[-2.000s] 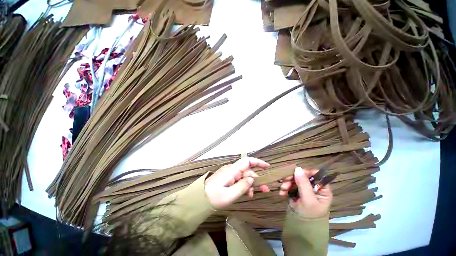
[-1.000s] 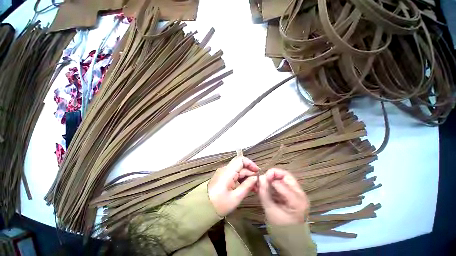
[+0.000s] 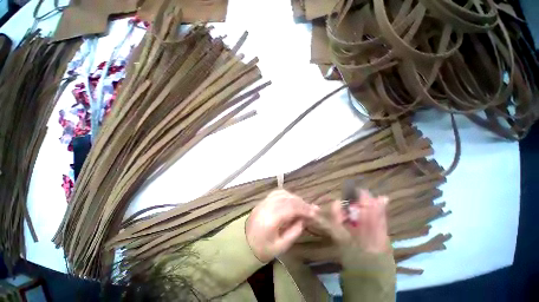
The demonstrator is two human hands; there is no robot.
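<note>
A thick bundle of flat brown straps (image 3: 396,159) lies across the table in front of me, under my hands. My left hand (image 3: 280,224) is closed on a strap; a short pale strip end (image 3: 280,180) sticks up above its fingers. My right hand (image 3: 367,224) is just to the right, blurred. It holds the thread snips (image 3: 353,206), which show as a dark blur with a red and white part. A strap seems to run between the hands, but blur hides whether the right fingers touch it.
A second strap bundle (image 3: 159,118) fans out at the left, another (image 3: 20,130) at the far left. Patterned cloth (image 3: 88,100) with a dark flat object (image 3: 81,154) lies between them. Looped straps (image 3: 425,59) heap over brown panels (image 3: 319,44) at the upper right.
One second ago my right hand was against my left at the strap; now it is further right with the snips showing. The view has shifted slightly, so the table things sit a little higher and further left.
</note>
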